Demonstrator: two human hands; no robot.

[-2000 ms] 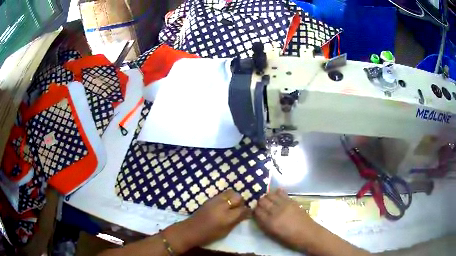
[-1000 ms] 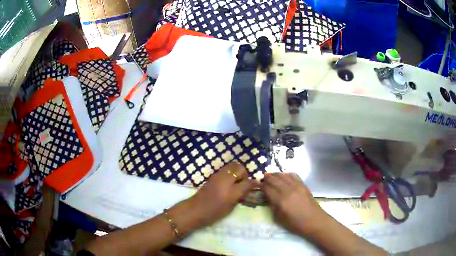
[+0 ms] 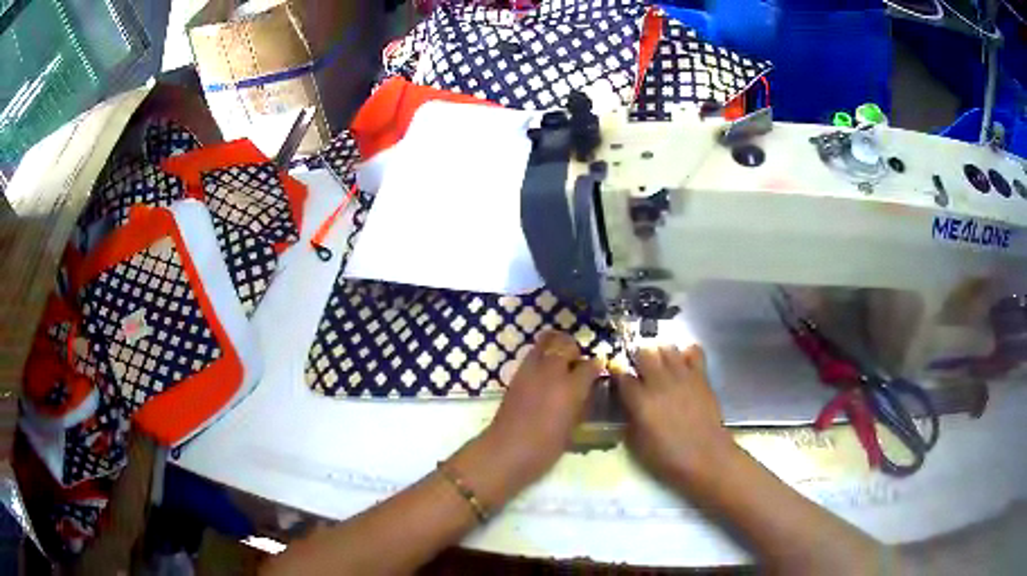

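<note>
A dark printed fabric panel with a cream clover pattern lies flat left of the needle. A white backing piece lies over its upper part. The cream sewing machine head has its dark left end over the panel's right edge. My left hand grips the panel's right front corner, fingertips bent together. My right hand is close beside it, just in front of the presser foot, fingers bent down at the fabric edge. What its fingertips hold is hidden.
Red-handled scissors lie under the machine arm. Orange-bordered panels are piled at the left. More printed fabric is heaped behind the machine. A cardboard box stands at the back left. An orange strip lies beside the white backing.
Both hands and the panel's front edge have moved away from me, towards the presser foot. The panel's right corner is now close to the needle area.
</note>
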